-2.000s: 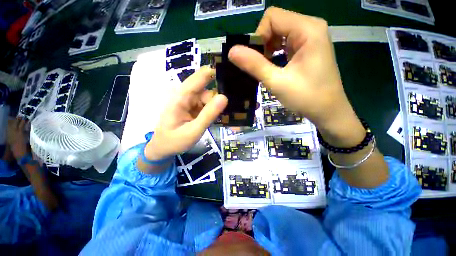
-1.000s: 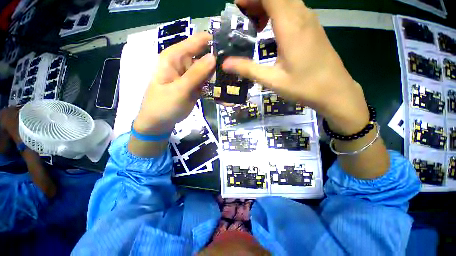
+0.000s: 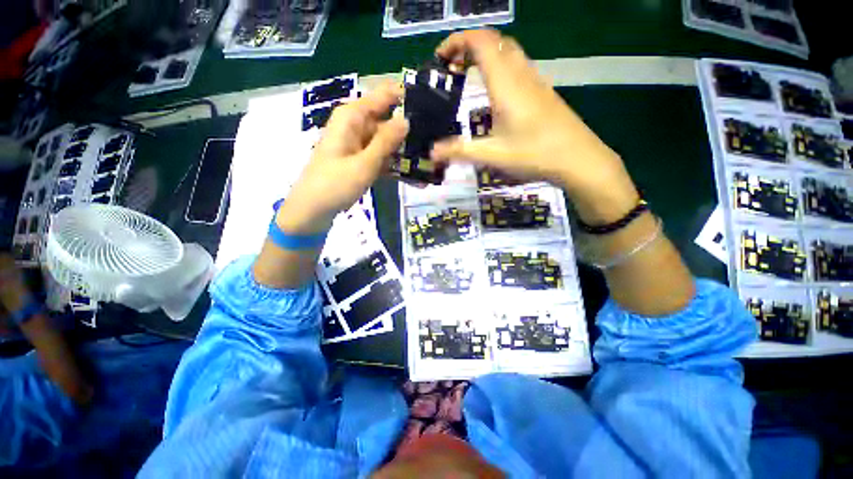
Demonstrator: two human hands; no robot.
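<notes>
A dark circuit board point(image 3: 432, 112) with black film over its middle is held up above the top of the white board tray point(image 3: 576, 341). Gold patches show at its lower end and pale windows at its upper end. My left hand point(image 3: 346, 159) grips its left edge between thumb and fingers. My right hand point(image 3: 524, 122) holds its right side, the thumb at the lower right and fingers at the top corner. Several boards sit in the tray's pockets below. Liner sheets with black shapes point(image 3: 363, 281) lie left of the tray.
White sheets point(image 3: 267, 154) lie left of my left hand. A phone point(image 3: 210, 181) and a white fan point(image 3: 117, 253) are further left, with another person's arm point(image 3: 42, 327). A second board tray point(image 3: 732, 220) is at right. More trays point(image 3: 449, 17) lie along the back.
The board was tilted and partly under a shiny film a second ago; now it faces me with matt black film and pale windows showing. My right hand has moved left and slightly down.
</notes>
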